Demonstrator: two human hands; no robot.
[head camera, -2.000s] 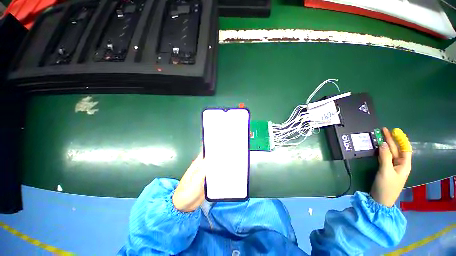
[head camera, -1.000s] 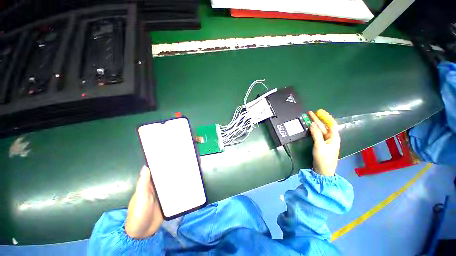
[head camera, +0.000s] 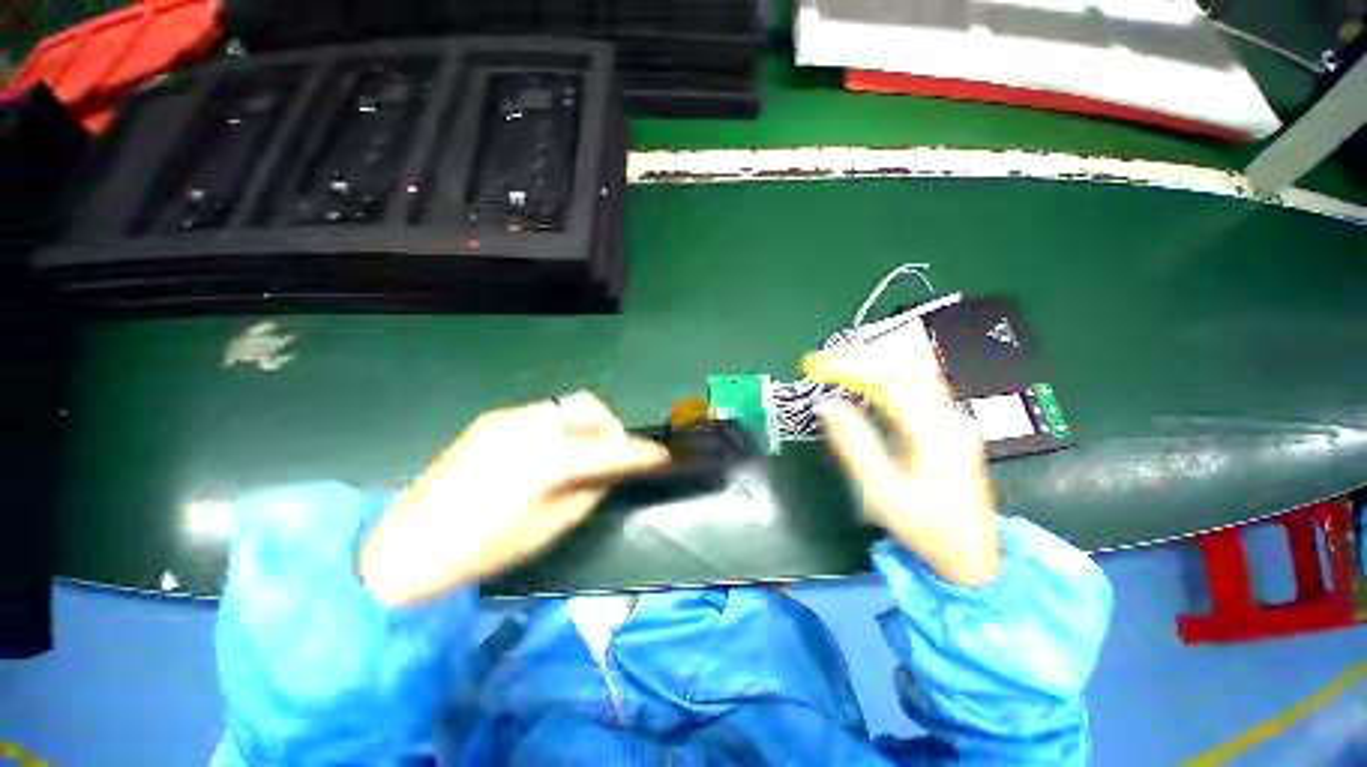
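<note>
The phone screen (head camera: 687, 462) is tilted and blurred, its dark side showing, close to the green adapter board (head camera: 738, 400). An orange-brown flex cable (head camera: 688, 412) shows at its upper edge. My left hand (head camera: 517, 487) holds the screen at its left end. My right hand (head camera: 910, 465) is blurred, fingers apart and holding nothing, over the white wire harness (head camera: 796, 414). A yellow finger cot (head camera: 823, 364) shows on it. The black test box (head camera: 993, 352) lies just behind and right of that hand, its green buttons (head camera: 1048, 411) uncovered.
The black foam tray (head camera: 435, 276) with dark phone screens stands at the back left. More black trays (head camera: 687, 57) are behind it. White sheets (head camera: 1034, 53) lie on a red tray at the back right. A red stool (head camera: 1274, 577) stands beyond the bench's right front edge.
The white-lit screen has been tipped so its dark side shows. My right hand has left the test box buttons and moved left over the wires. The camera view has also shifted.
</note>
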